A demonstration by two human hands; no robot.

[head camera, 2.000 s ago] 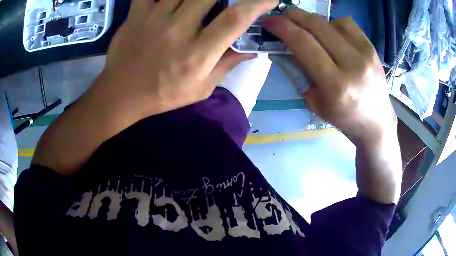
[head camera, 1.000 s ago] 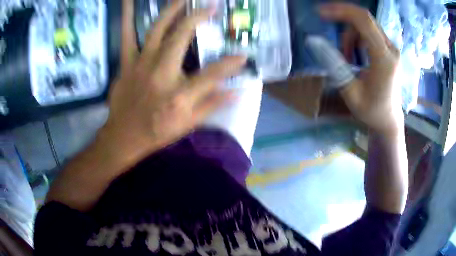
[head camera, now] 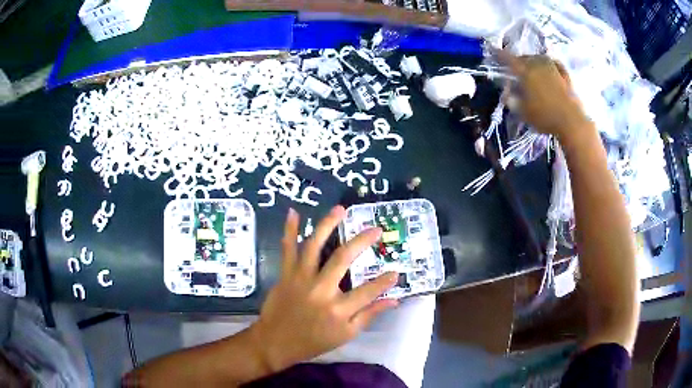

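A white housing (head camera: 429, 261) with a green circuit board and yellow block lies near the bench's front edge. My left hand (head camera: 322, 292) rests over its left side, fingers spread, fingertips on the board area and near a black module (head camera: 402, 282). A second similar housing (head camera: 173, 246) lies to the left, untouched. My right hand (head camera: 535, 87) is blurred at the bundle of bagged leads (head camera: 614, 129) at the right; its fingers are at the clear bags, and whether they grip one cannot be told.
A large heap of white U-shaped pieces (head camera: 197, 114) lies behind the housings, with block parts (head camera: 357, 79) at its right. A mallet (head camera: 451, 89) lies by the bundle, another mallet (head camera: 32, 182) at far left. A white basket (head camera: 114, 19) and brown tray (head camera: 334, 9) stand behind.
The view has tilted up to show the bench. My right hand has moved from beside the housing to the bundle at the right. My left hand has stayed at the housing.
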